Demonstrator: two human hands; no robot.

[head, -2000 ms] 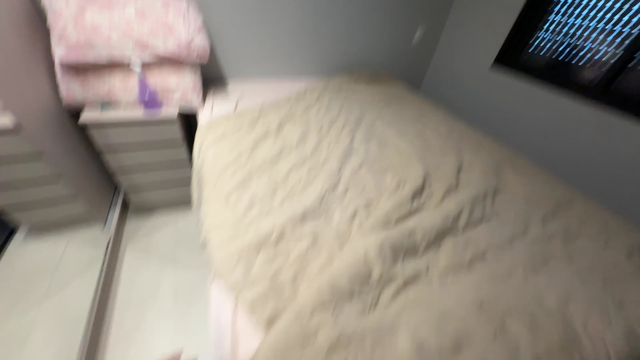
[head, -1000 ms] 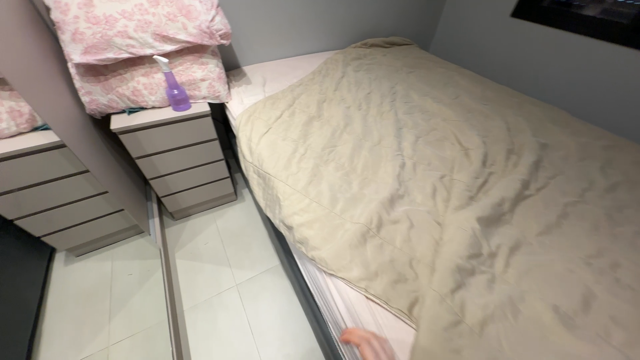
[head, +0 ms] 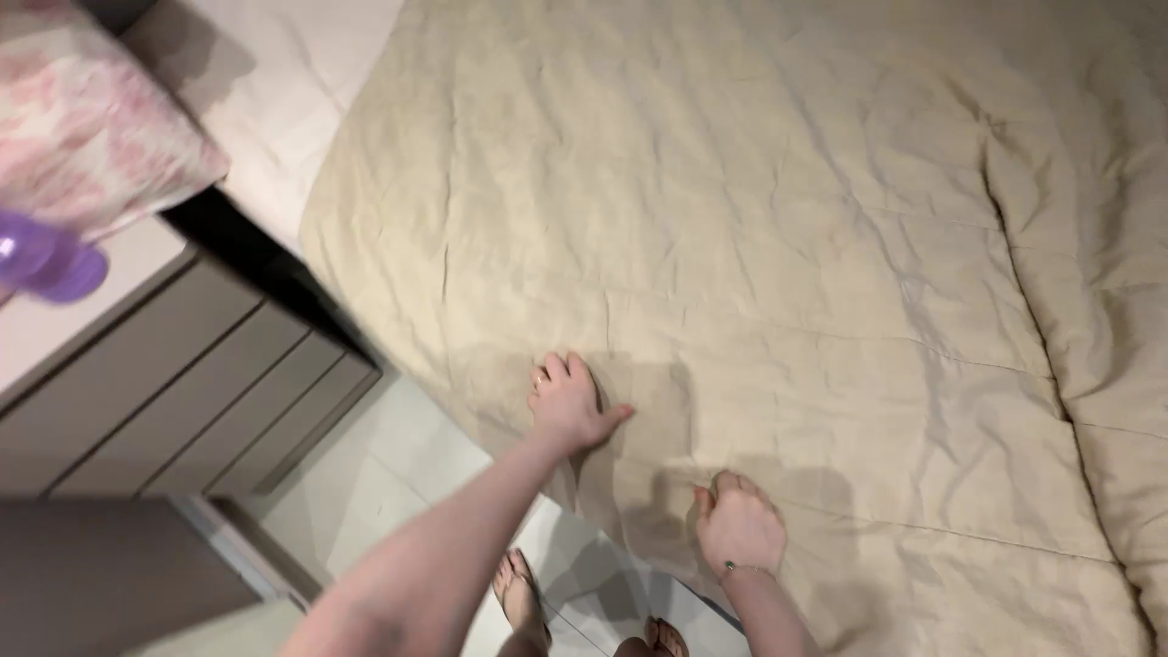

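Note:
A wrinkled beige quilted comforter (head: 730, 228) covers most of the bed. My left hand (head: 568, 401) rests on it close to the near edge, fingers spread, a ring on one finger. To its right and lower, my right hand (head: 741, 529) lies on the comforter with its fingers bent down and a thin bracelet at the wrist; whether it pinches the fabric cannot be told. Pale pink sheet (head: 283, 100) shows beyond the comforter's left edge.
At left stands a drawer unit (head: 192, 365) bearing a purple bottle (head: 55, 260) and pink floral bedding (head: 100, 128). A dark gap separates it from the bed. Below are a floor track (head: 233, 547), floor tiles (head: 392, 474) and my sandalled feet (head: 518, 589).
Both hands are now over the comforter's near edge; one second ago only part of one hand showed. The comforter now reaches over the sheet strip along the near side. The view has moved closer.

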